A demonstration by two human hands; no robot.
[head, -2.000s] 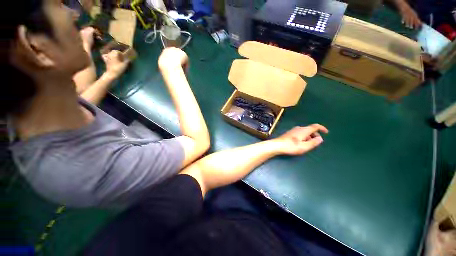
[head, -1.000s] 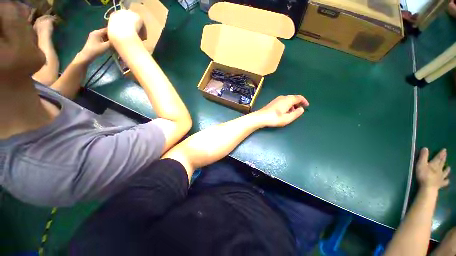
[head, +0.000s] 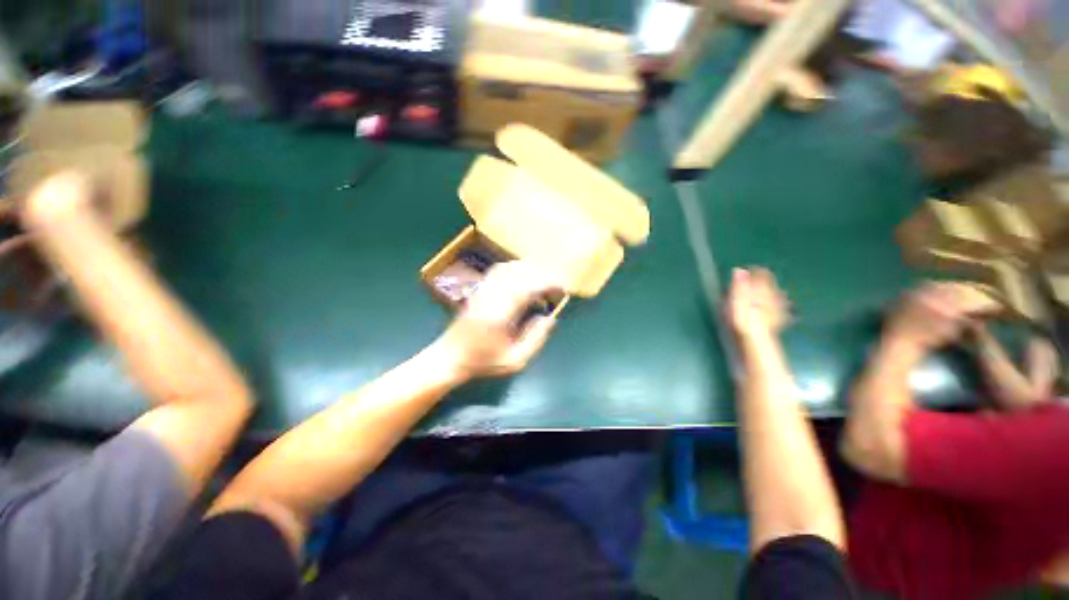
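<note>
An open mailer box (head: 545,217) stands on the green bench in front of me, its hinged lid up and leaning back to the right. A dark coiled cable (head: 478,257) and a pale item show inside. My left hand (head: 504,322) is on the box's front right part, fingers over the front edge and partly inside; it hides much of the contents. My right hand (head: 756,307) rests open near the pale bench seam, apart from the box, holding nothing. The picture is blurred.
A black unit (head: 358,88) and a large printed carton (head: 545,88) stand at the back. A cream post (head: 756,94) slants behind the seam. A neighbour in grey (head: 94,510) works at another open box on the left; one in red (head: 973,492) handles cartons on the right.
The view has swung right. My left hand has moved from the bench onto the box, and the box now sits turned. My right hand has moved in to the seam.
</note>
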